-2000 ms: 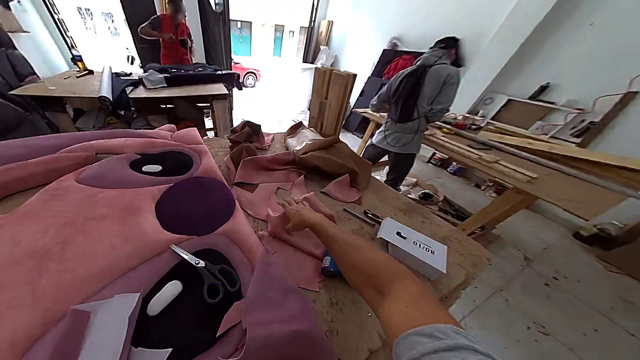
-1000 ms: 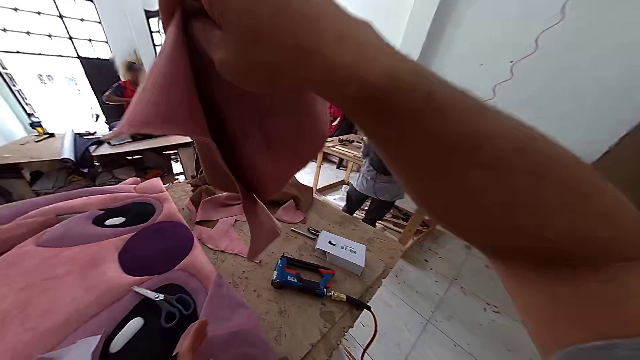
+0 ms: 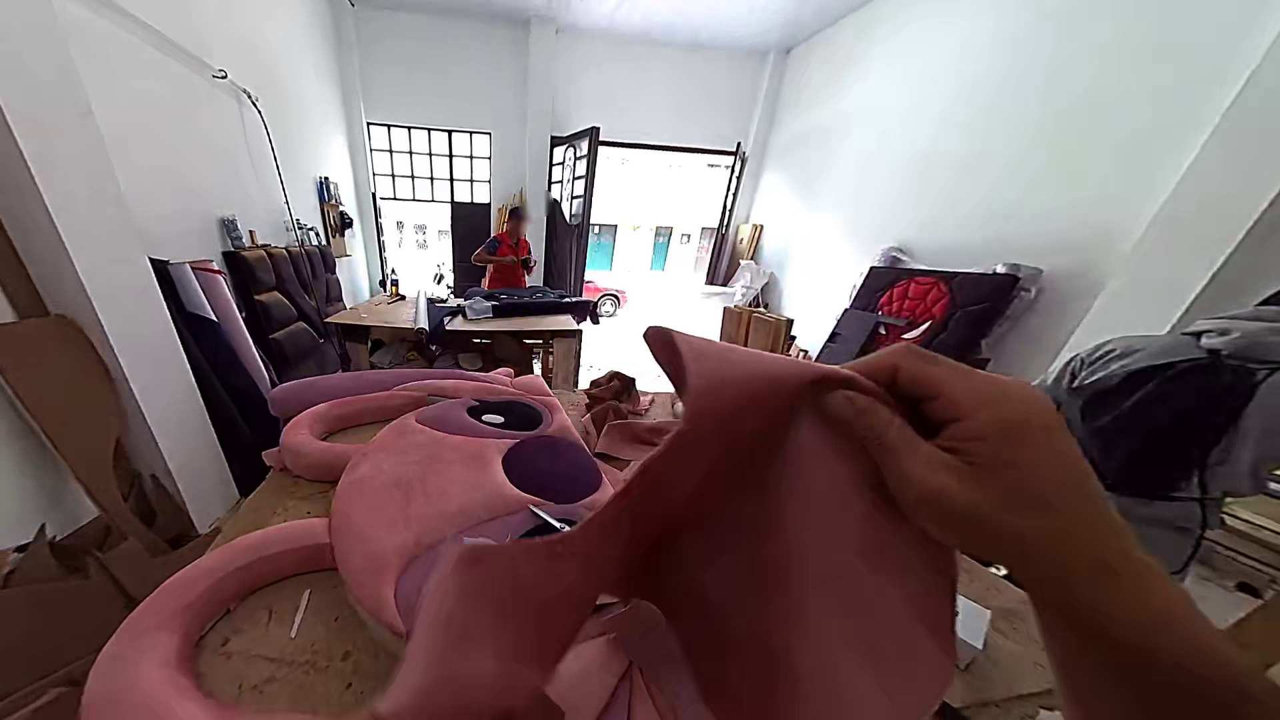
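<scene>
My right hand [image 3: 950, 440] pinches the upper edge of a large piece of pink fabric [image 3: 780, 520] and holds it up close to the camera. My left hand cannot be seen; the fabric hides the lower middle of the view. Behind and left of the fabric, a padded pink character head [image 3: 440, 490] lies on the table, with dark eyes, a round purple nose [image 3: 555, 469] and looped ears. Partly covered by the raised piece, scissors [image 3: 548, 518] rest near its lower eye.
Pink scraps [image 3: 632, 438] lie on the table's far side. A white box [image 3: 971, 630] shows at right beside the fabric. A person in a red vest [image 3: 508, 262] stands behind another table [image 3: 385, 314]. A grey garment [image 3: 1150, 410] is close at right. Cardboard [image 3: 85, 420] leans at left.
My right hand has taken hold of the pink fabric and raised it from the table. The blue tool seen earlier beside the white box is now out of sight. The view has swung up and left.
</scene>
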